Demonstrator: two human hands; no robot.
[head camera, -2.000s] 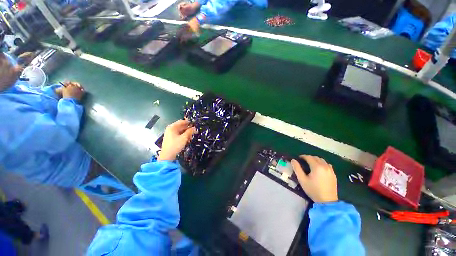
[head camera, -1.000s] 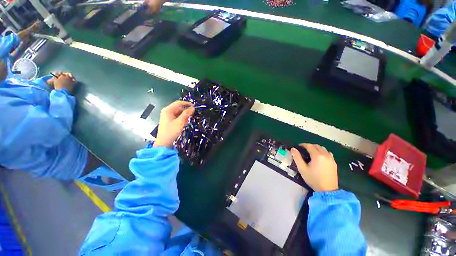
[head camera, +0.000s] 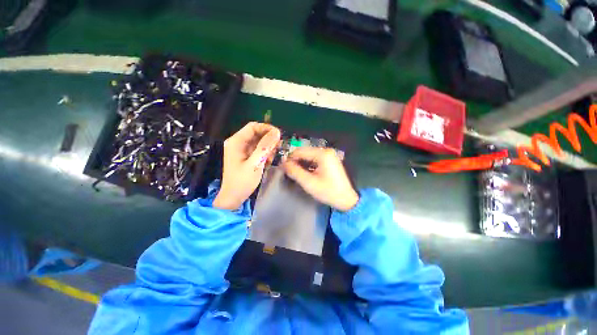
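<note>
The tablet unit (head camera: 291, 219) lies in front of me, a black case with a large silver panel. My left hand (head camera: 249, 160) is over its upper left end, fingertips pinched on a small cabled part (head camera: 268, 117), whose thin greenish tip sticks up past the fingers. My right hand (head camera: 321, 173) is beside it over the board end, fingers curled close to the left fingertips; whether it holds something is hidden. A green sticker (head camera: 296, 142) shows on the board between the hands. The black parts tray (head camera: 226, 108), heaped with tangled strips, is to the left.
A red bin (head camera: 450, 108) with white bits stands at upper right, small white pieces (head camera: 383, 136) beside it. A red-orange tool (head camera: 465, 162) with an orange coiled cord (head camera: 556, 145) lies right, above a shiny clear tray (head camera: 520, 199). More units (head camera: 357, 23) sit on the green conveyor.
My left hand has left the parts tray and come to the unit's board end with a small part. My right hand has shifted from the unit's right edge to meet it. The view has turned right.
</note>
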